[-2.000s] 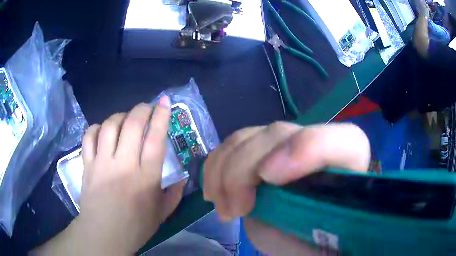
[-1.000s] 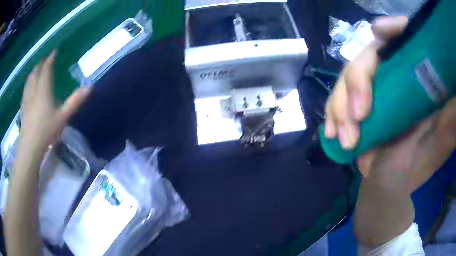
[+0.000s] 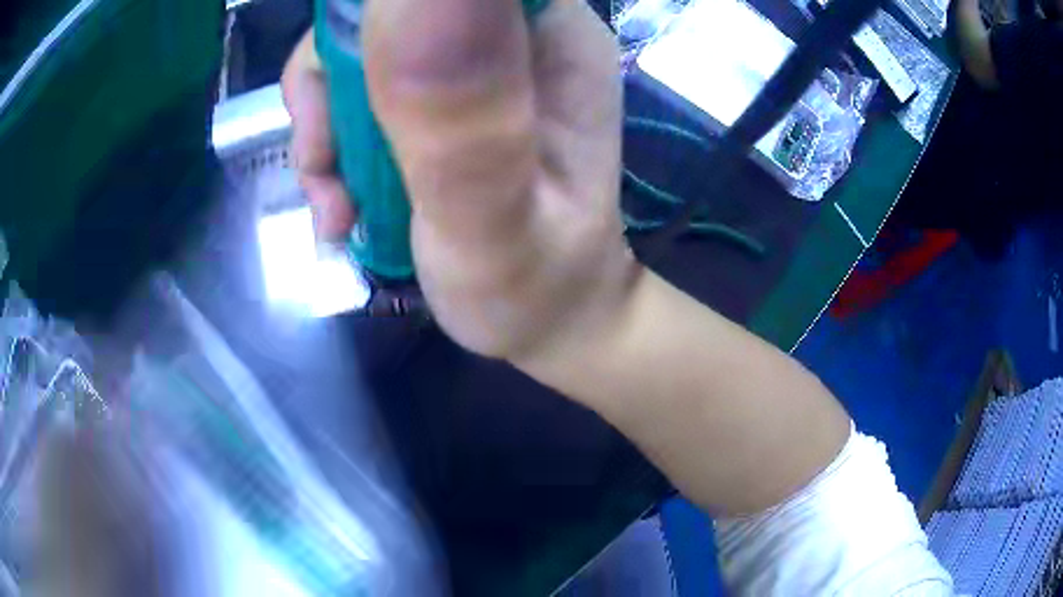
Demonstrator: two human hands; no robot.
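My right hand (image 3: pixel 501 175) is closed around a thick teal-green electric screwdriver (image 3: pixel 371 175), which points down at the screw feeder's bright front plate (image 3: pixel 291 262). The screwdriver's tip and most of the feeder head are hidden. My left hand (image 3: pixel 88 513) is a brownish motion blur at the lower left, its fingers not distinct. A clear bag with a white unit in it (image 3: pixel 268 513) is blurred beside and over this hand and appears to be held up by it. A green streak shows on the unit.
Green-handled cutters (image 3: pixel 699 227) lie right of the feeder. Behind them are a white unit with a circuit board (image 3: pixel 798 140) in film and more white pieces. Another bag (image 3: pixel 47 373) lies at the left. Stacked white pieces (image 3: pixel 1008 490) stand at the lower right. A person's dark sleeve (image 3: pixel 979 152) shows upper right.
My right hand has brought the screwdriver from the right to the feeder's front. My left hand has come down from the green edge to the bagged units, and one bag now appears lifted and blurred.
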